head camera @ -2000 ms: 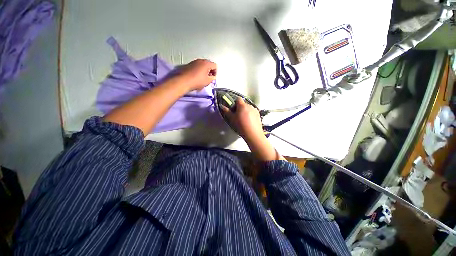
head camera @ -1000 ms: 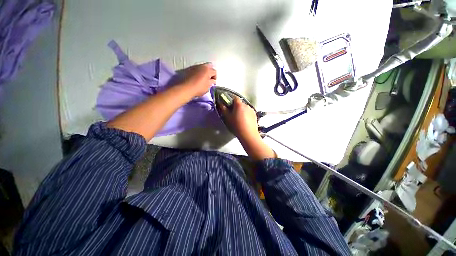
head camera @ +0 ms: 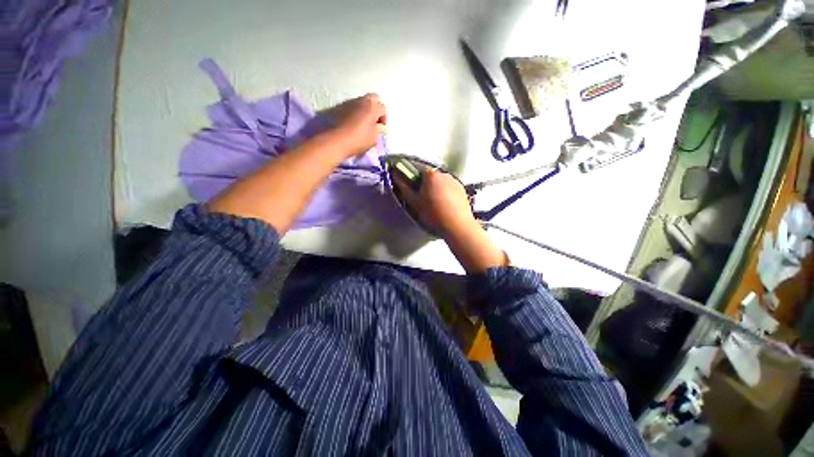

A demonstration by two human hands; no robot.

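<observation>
A lilac garment piece (head camera: 232, 161) lies wrinkled on the white pressing table (head camera: 178, 45), with a narrow strip sticking out at its upper left. My left hand (head camera: 361, 125) pinches the piece's edge at its upper right. My right hand (head camera: 442, 203) grips the handle of the steam iron (head camera: 406, 174). The iron's tip points up and left and sits on the right edge of the lilac cloth, just below my left fingers. My left forearm hides part of the piece.
Fabric shears (head camera: 500, 107), a rough tan block (head camera: 540, 85) and a flat clear case (head camera: 602, 80) lie at upper right. The wrapped iron hose (head camera: 625, 125) crosses the case. A thin cord (head camera: 607, 268) runs lower right. A lilac heap (head camera: 49, 67) lies on the grey table at left.
The hose has shifted onto the case and now covers its middle. The view has moved slightly. My left hand still holds the cloth edge and the iron stays at the right edge of the piece.
</observation>
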